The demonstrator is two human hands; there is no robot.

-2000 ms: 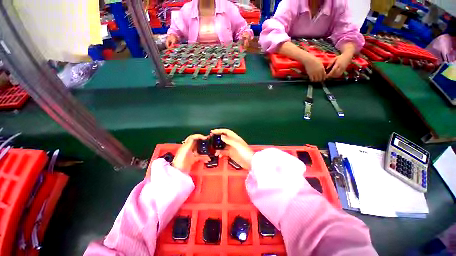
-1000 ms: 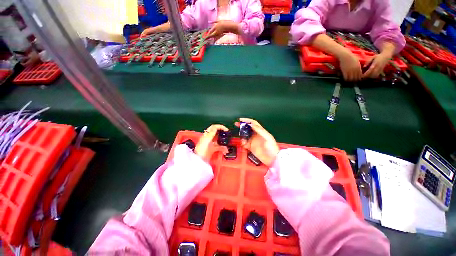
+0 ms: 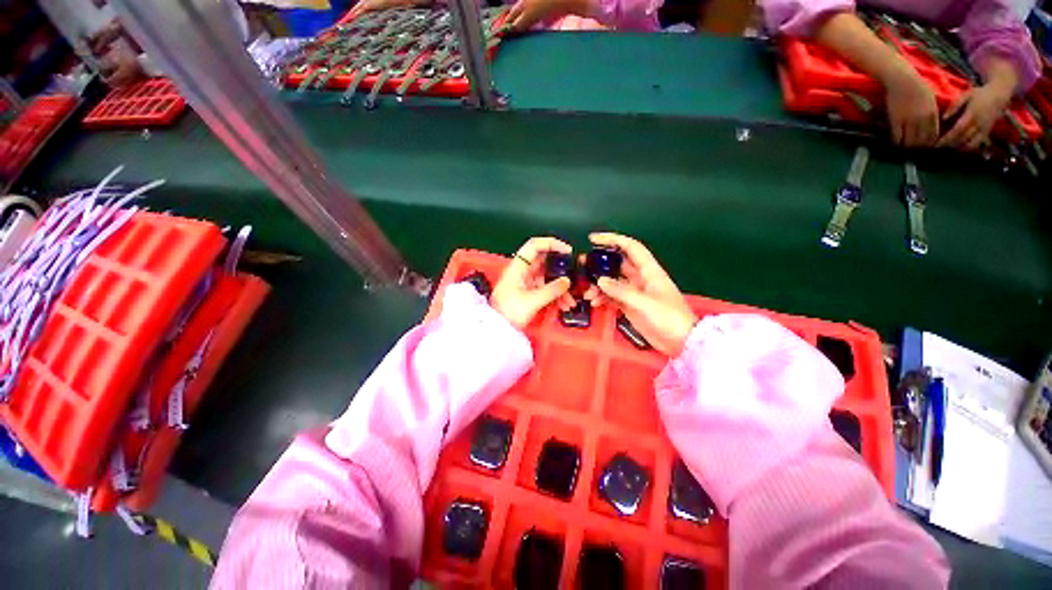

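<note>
My left hand (image 3: 531, 284) holds a small black watch head (image 3: 558, 267) between thumb and fingers. My right hand (image 3: 641, 290) holds another black watch head (image 3: 603, 264) close beside it. Both are above the back edge of the red compartment tray (image 3: 568, 371). Two more watch heads lie in the tray just below my hands, one of them tilted (image 3: 631, 333). Several watch heads sit in the front pockets, one skewed with a glossy reflection (image 3: 623, 483). Two middle pockets are empty. My sleeves hide parts of the tray.
Stacked red trays with pale straps (image 3: 110, 334) stand at left. A metal post (image 3: 277, 150) slants behind them. Paper (image 3: 975, 426), a pen (image 3: 937, 429) and a calculator (image 3: 1042, 413) lie right. Two strapped watches (image 3: 848, 198) lie beyond, near another person's hands (image 3: 923, 113).
The view has swung left and down, so the tray and bench items appear farther right and higher. My hands still hold the two watch heads, which were turned slightly.
</note>
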